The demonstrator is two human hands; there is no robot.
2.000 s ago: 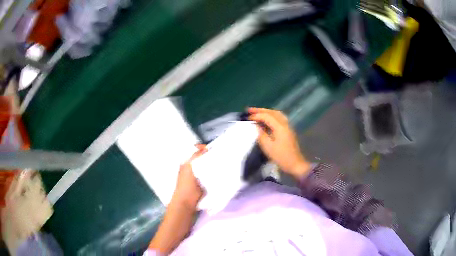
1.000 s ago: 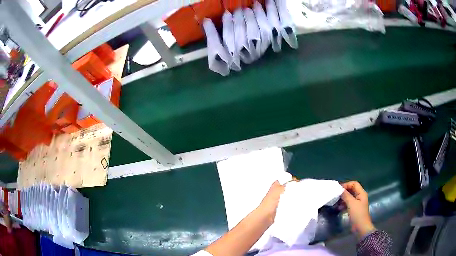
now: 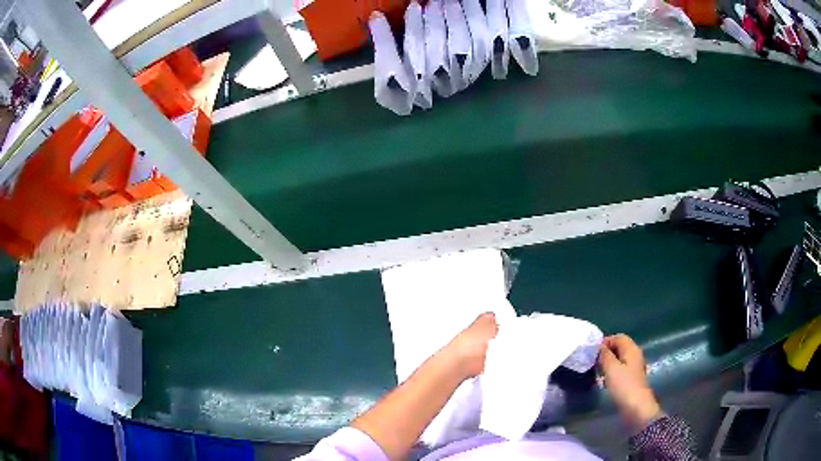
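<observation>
My left hand (image 3: 474,345) holds a loose white protective bag (image 3: 531,365) near its left edge, at the bench's front edge. My right hand (image 3: 623,371) pinches the bag's right end, where it bulges. A dark device (image 3: 573,378) shows partly just below that end; the bag hides most of it, and I cannot tell whether it is inside. A flat stack of empty bags (image 3: 432,306) lies on the green bench behind my left forearm.
Bagged units (image 3: 81,353) stand in a row at left by a plywood board (image 3: 108,257). Dark devices (image 3: 716,216) stand at right. More bagged units (image 3: 450,49) hang over the far belt edge. A metal upright (image 3: 171,149) slants across the left; blue totes (image 3: 166,446) sit below.
The head view has shifted slightly since a second ago. The bag has turned a little between my hands, and its right end now bulges more. Both hands still hold it.
</observation>
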